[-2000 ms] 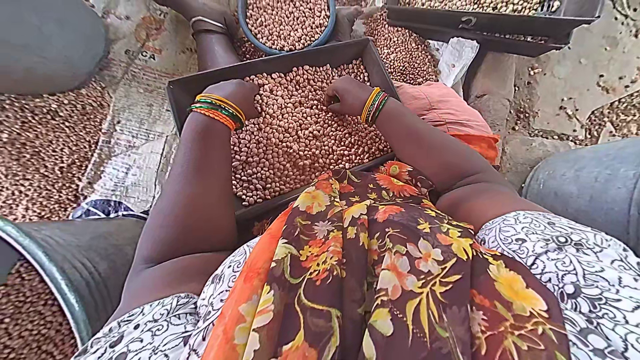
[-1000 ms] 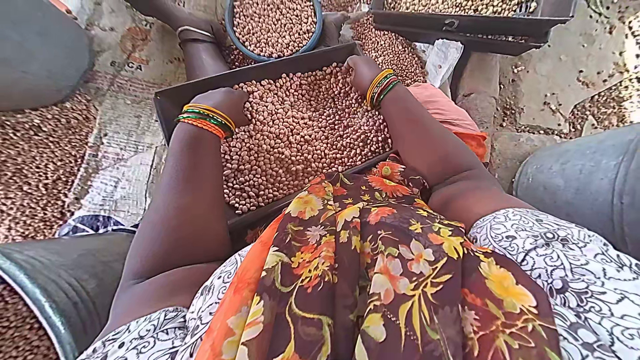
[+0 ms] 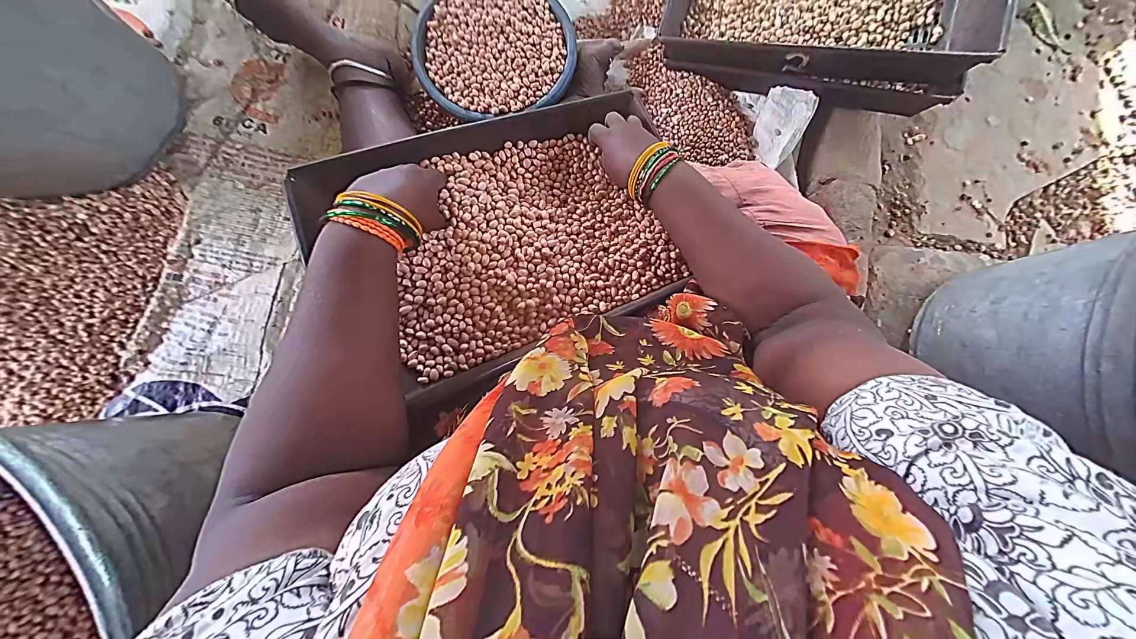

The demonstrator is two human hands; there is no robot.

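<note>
A dark rectangular tray (image 3: 470, 136) lies tilted across my lap, filled with brown nuts or seeds (image 3: 532, 240). My left hand (image 3: 415, 191) rests at the left side of the pile, its fingers curled down among the nuts and partly hidden. Near the tray's far right corner, my right hand (image 3: 621, 146) touches the edge of the pile with bent fingers. Whether either hand holds any nuts cannot be seen. Bangles circle both wrists.
Beyond the tray stands a round blue-rimmed tub (image 3: 568, 67) of nuts. Another dark tray (image 3: 799, 55) holds paler ones at upper right. Metal buckets (image 3: 1021, 328) flank me on both sides. Loose nuts (image 3: 80, 284) cover the ground at left.
My right hand has moved from within the nuts out to the tray's far right corner. My left hand has shifted toward the left side. A hollow now shows in the nuts near my right hand.
</note>
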